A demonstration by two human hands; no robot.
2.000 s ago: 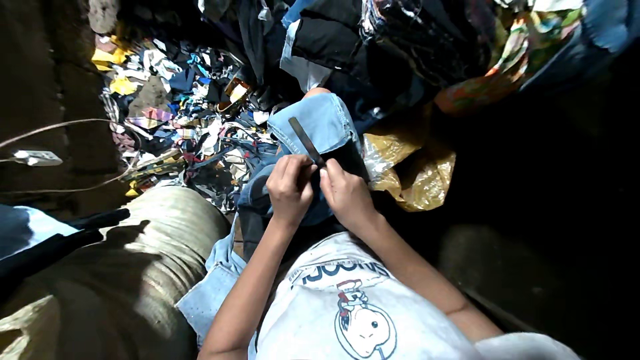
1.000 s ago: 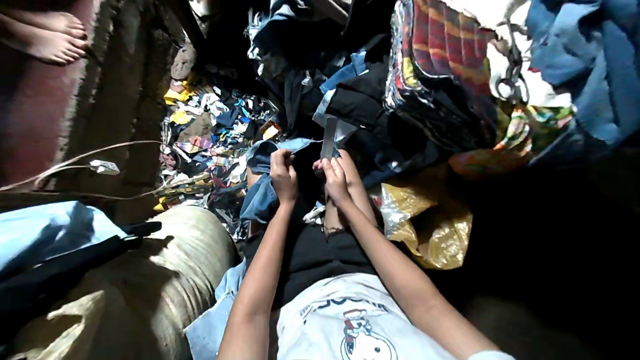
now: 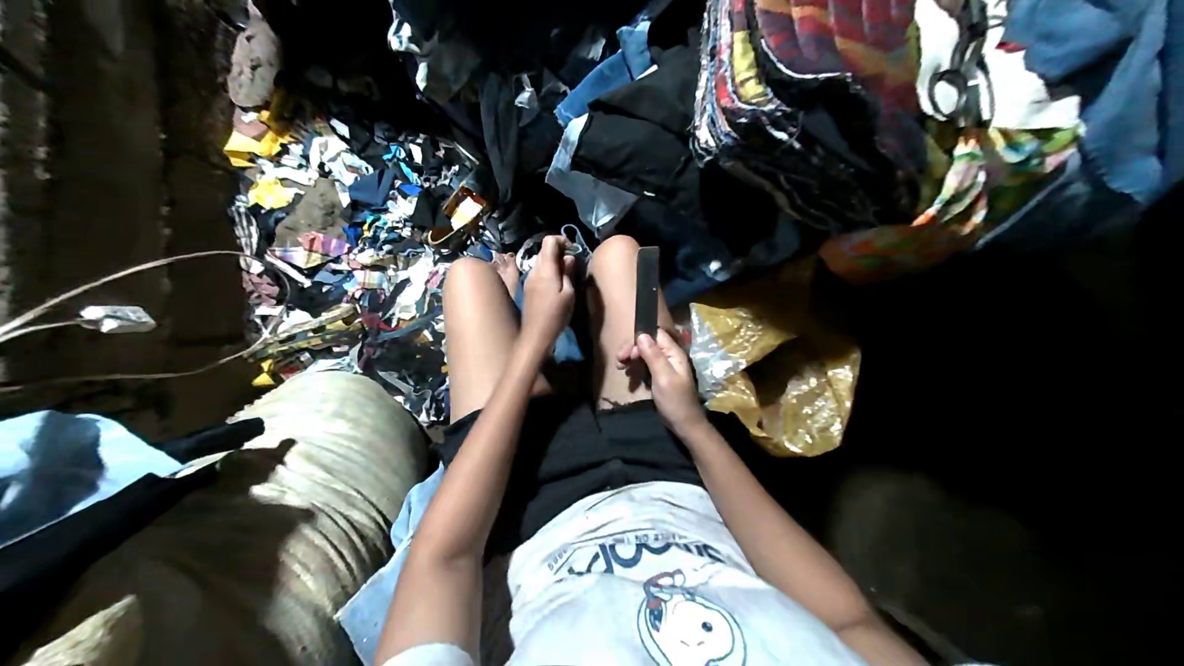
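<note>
My right hand point(image 3: 668, 372) grips the lower end of a flat dark strip point(image 3: 647, 291), perhaps a blade or ruler, which stands out past the fingertips over my right knee. Between my knees, my left hand point(image 3: 552, 282) has its fingers bent together near a thin loop at the fingertips; whether it holds that is unclear. A piece of blue denim point(image 3: 567, 344) hangs below and beside the left hand, partly hidden between my legs.
Fabric scraps point(image 3: 370, 213) cover the floor ahead and left. A full pale sack point(image 3: 347, 453) stands at my left, a yellow plastic bag point(image 3: 809, 393) at my right. Folded patterned cloths point(image 3: 832, 83) and scissors point(image 3: 962, 83) lie at the upper right. A cable with a white connector point(image 3: 118, 319) crosses the left.
My hands, together at the strip two seconds ago, are now apart. The denim that lay over my knees in the earliest frame no longer covers them. The strip remains in my right hand.
</note>
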